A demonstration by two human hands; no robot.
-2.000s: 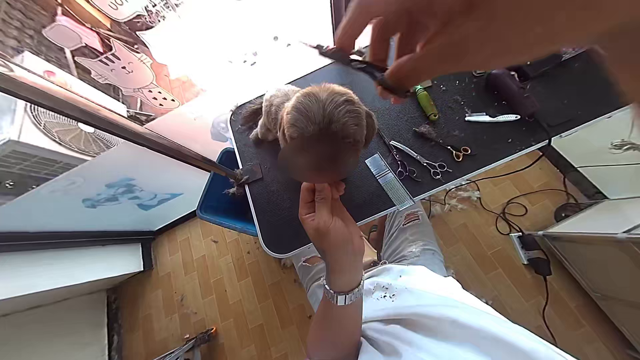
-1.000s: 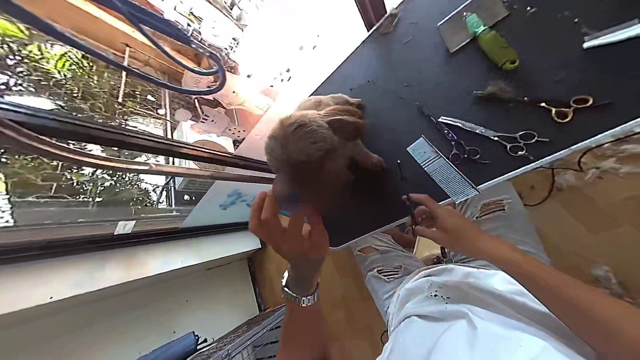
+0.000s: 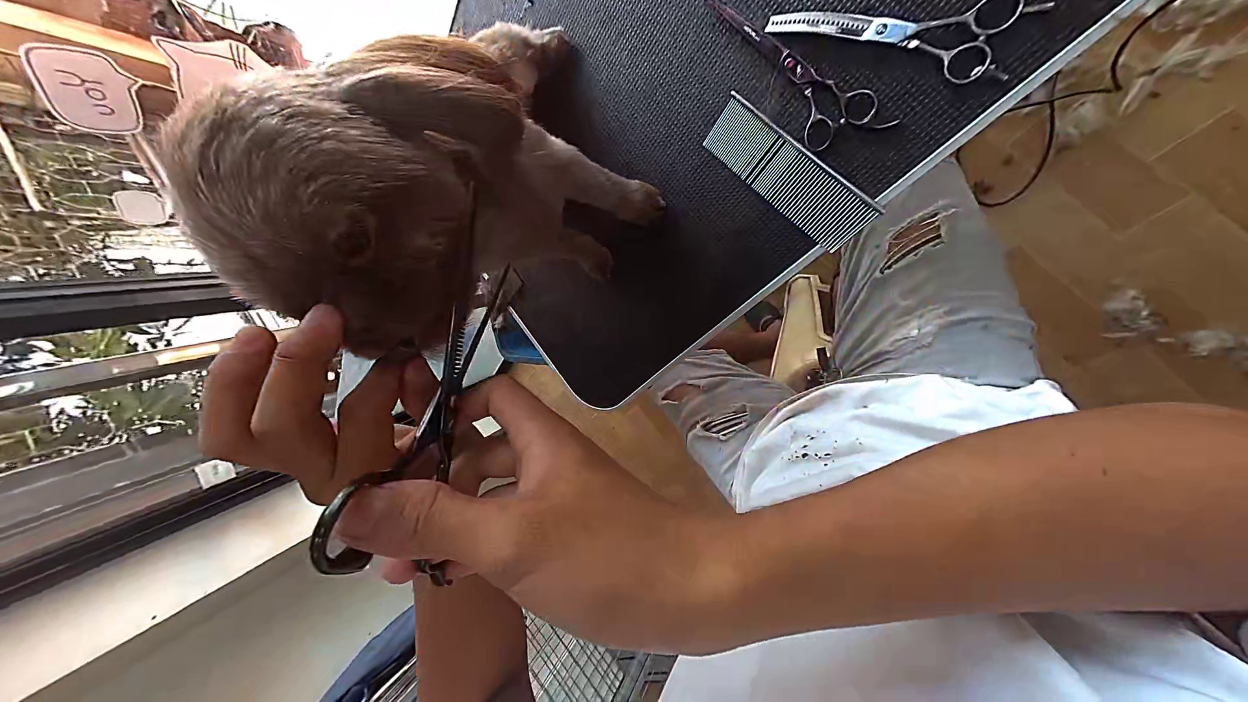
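A small brown dog point(image 3: 322, 185) stands at the corner of a black grooming table point(image 3: 643, 312), its head turned toward me. My left hand point(image 3: 312, 409) is at the dog's muzzle, fingers bent against the fur of its chin. My right hand point(image 3: 546, 507) holds black-handled thinning shears point(image 3: 448, 390), thumb in one ring; the blades are parted and point up beside the dog's cheek. One blade is toothed. Fur and my fingers hide part of the muzzle and of my left hand's grip.
A metal comb point(image 3: 790, 171) lies by the table's edge. Behind it are purple scissors point(image 3: 799, 78) and silver thinning shears point(image 3: 882, 29). A window frame point(image 3: 107, 302) runs along the left. A black cable point(image 3: 1048, 146) and loose fur point(image 3: 1131, 312) are on the wood floor.
My right hand has moved left from near the comb to the dog's cheek with the shears. My left hand stays at the muzzle. The view is now closer to the dog.
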